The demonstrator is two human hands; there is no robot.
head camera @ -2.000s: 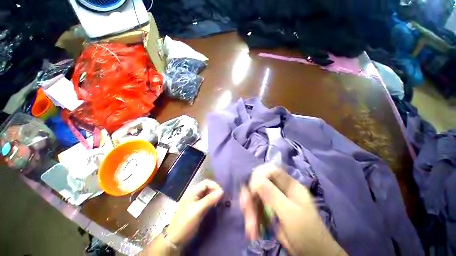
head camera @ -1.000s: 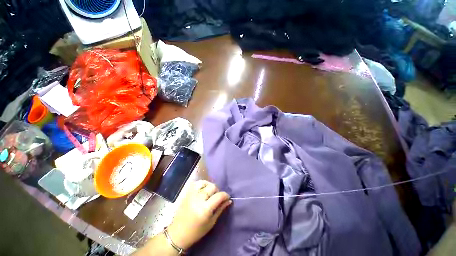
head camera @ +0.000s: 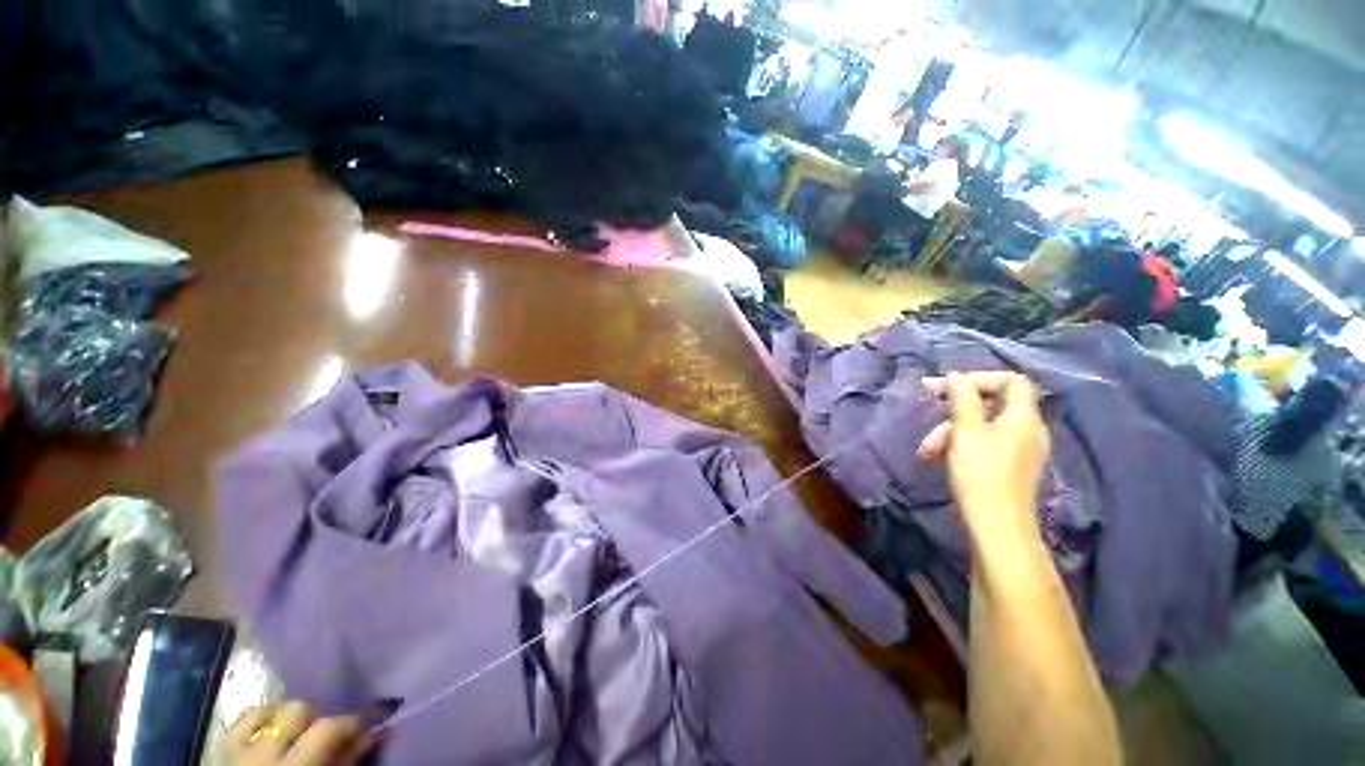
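The purple coat point(head camera: 629, 524) lies on the table with its collar away from me and its paler satin lining showing. My left hand point(head camera: 300, 736), with a ring, is cut off by the bottom edge; its fingertips pinch the coat near its front edge. A small dark thing point(head camera: 386, 706) shows beside them, too unclear to name. A pale thread point(head camera: 659, 564) runs taut from there up to my right hand point(head camera: 996, 434), which is raised at the right and pinches its far part. A thin pale sliver or thread end shows beyond those fingers. I cannot make out a needle.
A heap of purple coats point(head camera: 1168, 464) lies beyond the table's right edge. A black smartphone point(head camera: 172, 691), part of an orange bowl point(head camera: 18, 718) and clear bags point(head camera: 102, 569) are at left. Black garments point(head camera: 494, 120) cover the far side. The workshop extends behind.
The view has swung right, so the coat and phone appear further left. My right hand has come from the frame's edge into full view, with the thread stretched. My left hand stays at the coat.
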